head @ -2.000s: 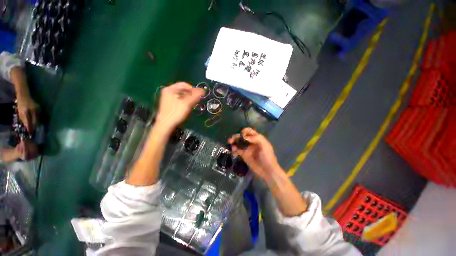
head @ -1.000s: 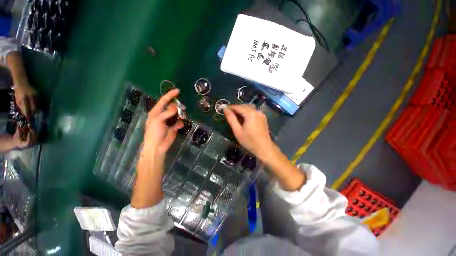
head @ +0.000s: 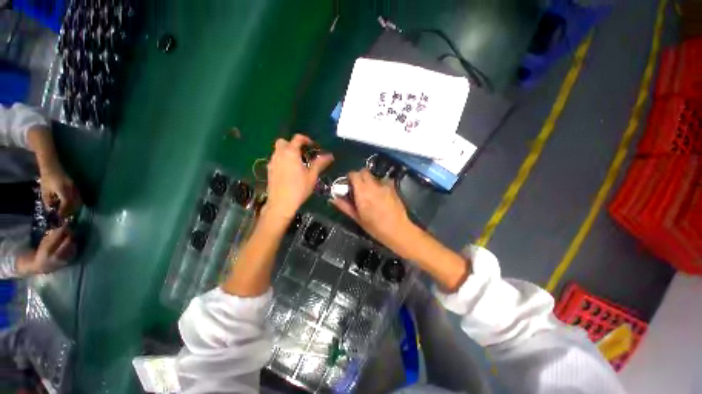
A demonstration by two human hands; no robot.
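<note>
My left hand (head: 289,178) is above the green bench and pinches a small dark round unit (head: 309,154) between its fingertips. My right hand (head: 373,204) is to its right, with thumb and finger at the rim of a round unit (head: 339,187) with a bright pale face and thin ring. Another ringed round unit (head: 377,163) lies just beyond my right hand. A clear blister tray (head: 308,304) lies below and between my forearms, with dark round units (head: 315,233) in its far pockets. Small details in the fingers are blurred.
White papers (head: 404,108) lie on a blue box (head: 435,175) beyond my hands. A second clear tray (head: 185,269) holds dark units at left. Another person's hands (head: 58,192) work at far left. Red trays (head: 666,185) stand across the aisle.
My left hand has moved right and away from me, closer to my right hand, with a dark unit in its fingertips. My right hand stays at the ringed round unit. The camera view has shifted.
</note>
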